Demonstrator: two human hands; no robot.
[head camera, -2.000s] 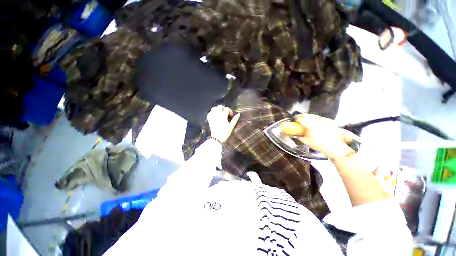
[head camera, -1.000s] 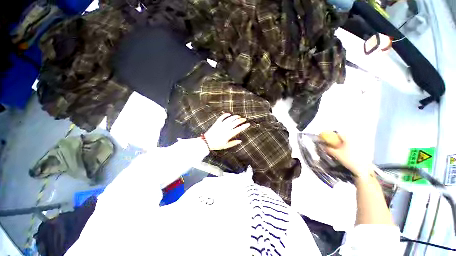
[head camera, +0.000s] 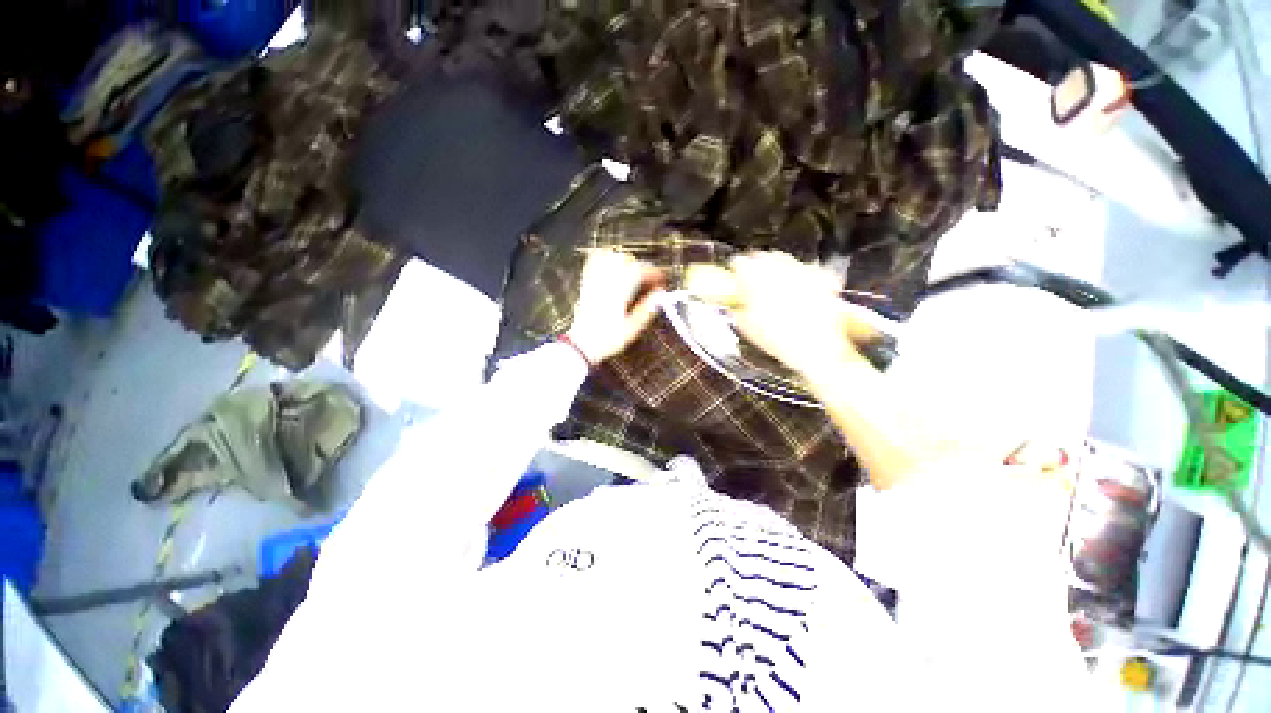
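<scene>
A dark brown plaid garment piece (head camera: 697, 397) lies over the black padded pressing board (head camera: 453, 181). My right hand (head camera: 788, 307) is closed on the handle of the steam iron (head camera: 732, 348), which sits on the plaid piece with its pointed tip toward my left hand. My left hand (head camera: 611, 304) rests on the piece just left of the iron, slightly blurred; whether its fingers pinch the cloth is unclear. The iron's rear is partly hidden by my right hand and forearm.
A large plaid pile (head camera: 781, 126) lies beyond the board, a smaller plaid pile (head camera: 279, 181) at its left. A dark hose (head camera: 1031, 279) trails right from the iron. Red-orange-handled scissors or snips (head camera: 1073, 95) and a long black padded board (head camera: 1199, 139) are at upper right.
My right hand has brought the iron from the white table at the right back onto the plaid piece. My left hand has moved up the piece. The piece was shifted left onto the board earlier.
</scene>
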